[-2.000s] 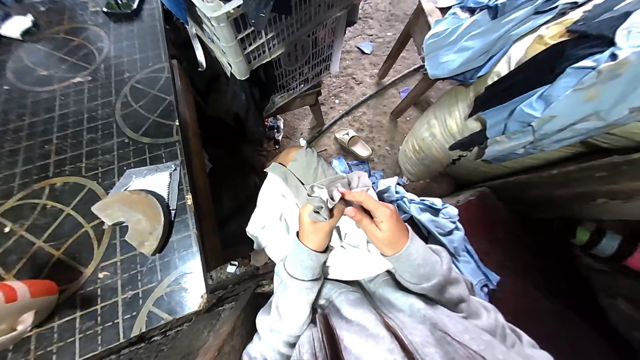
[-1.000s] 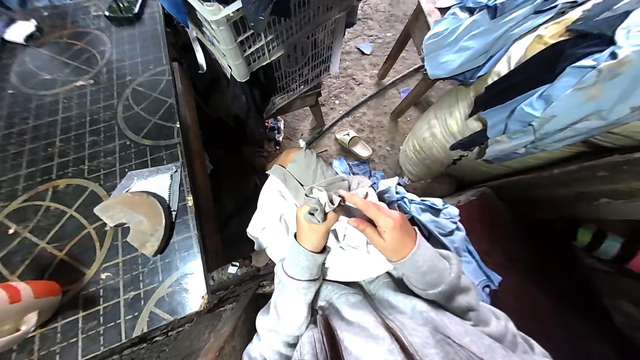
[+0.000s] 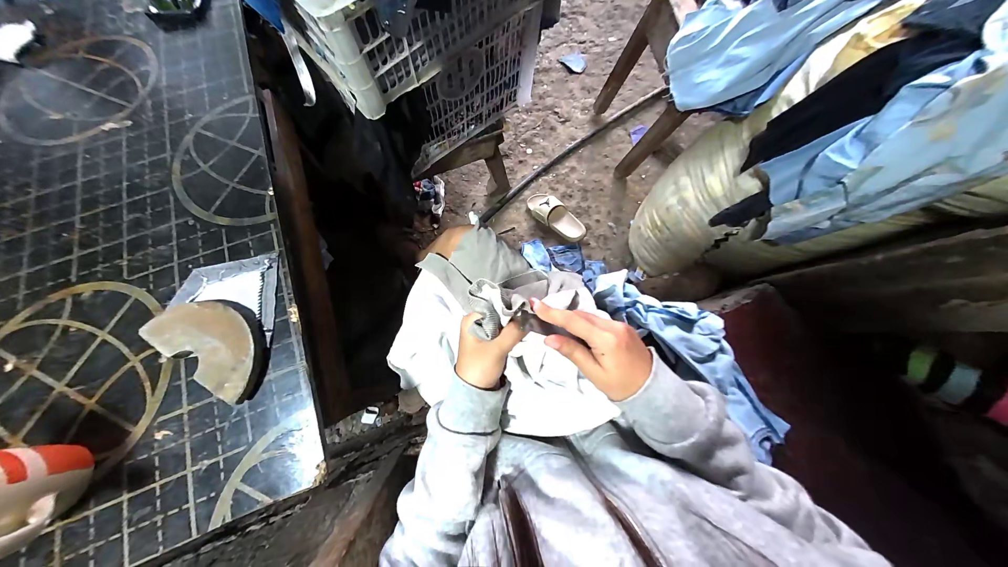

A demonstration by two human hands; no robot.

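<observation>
A white and grey garment [image 3: 543, 390] lies bunched across my lap. My left hand [image 3: 484, 352] grips a gathered, ribbed grey part of it. Beside that, my right hand [image 3: 602, 350] has its thumb and index finger at the fold, the other fingers loosely bent; whether they pinch the cloth cannot be made out. Grey fabric [image 3: 480, 256] spreads over the knee just beyond the hands. To the right, light blue cloth [image 3: 677, 323] hangs down beside my lap.
At left stands a dark patterned tabletop [image 3: 205, 441] with a broken curved piece [image 3: 213, 346] on it. Ahead are a white plastic crate [image 3: 472, 87], a slide sandal [image 3: 556, 216] and a dark hose [image 3: 579, 146] on dirt ground. Clothes [image 3: 890, 150] are heaped on a stuffed sack [image 3: 685, 209] at right.
My right hand's fingers have shifted at the fold, their tips less tightly bunched than two seconds ago. My left hand keeps its hold on the grey cloth.
</observation>
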